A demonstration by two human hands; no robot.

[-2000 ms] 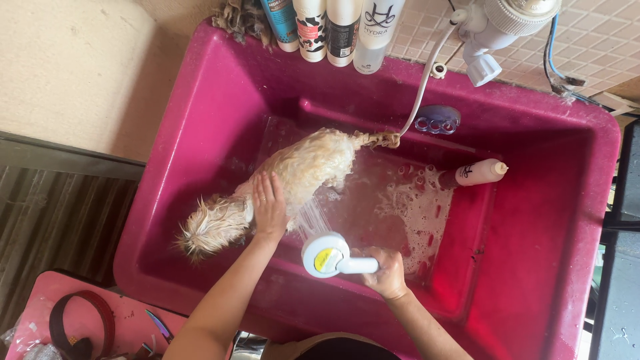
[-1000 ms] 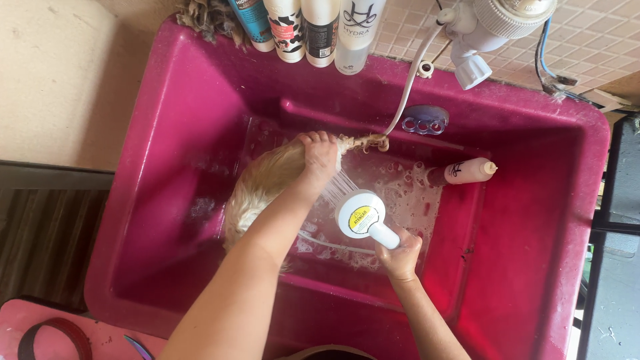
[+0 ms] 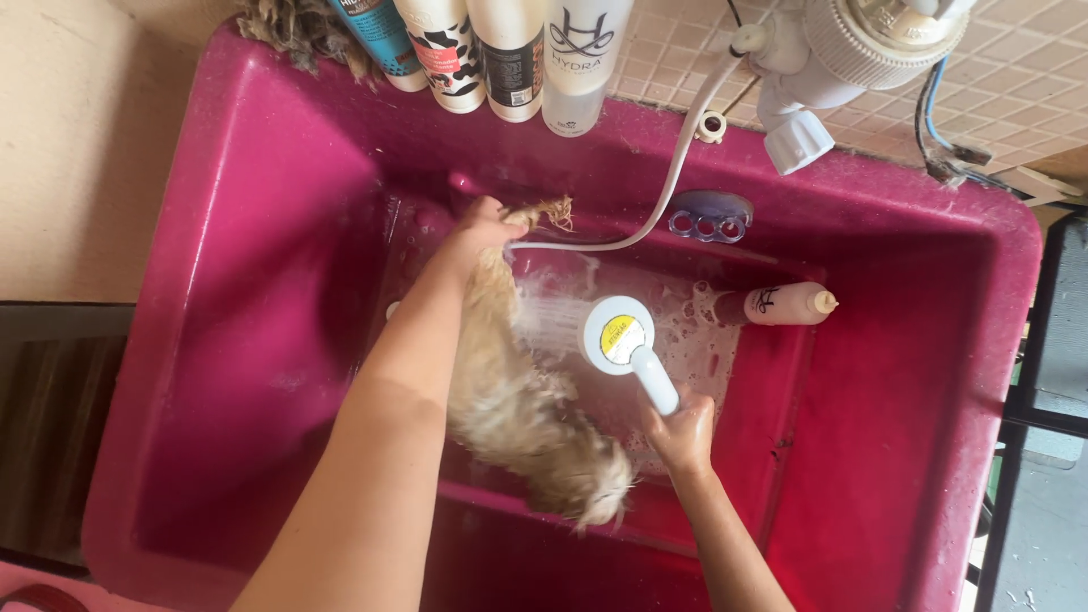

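Observation:
A wet, cream-coloured dog [image 3: 510, 399] stands in a magenta tub [image 3: 901, 357], its head toward the near side and its tail toward the back wall. My left hand [image 3: 484, 228] is at the dog's rear, around the base of its tail; part of the grip is hidden. My right hand [image 3: 682, 429] grips the handle of a white shower head [image 3: 618, 334], which bears a yellow and white label. Water sprays leftward from it onto the dog's side and rump. The white hose [image 3: 676, 178] comes down the back wall and runs along behind the dog.
Several bottles [image 3: 510, 59] stand on the back rim beside a clump of grey fur [image 3: 310, 34]. A pink bottle [image 3: 786, 303] lies at the right inside the tub, near a clear purple-tinted ringed object [image 3: 710, 223]. A white water heater fitting [image 3: 795, 127] hangs at the upper right.
The dog has turned, its head shifting from the left side to the near side. My left hand has moved from its upper body to its rear. The view has shifted closer.

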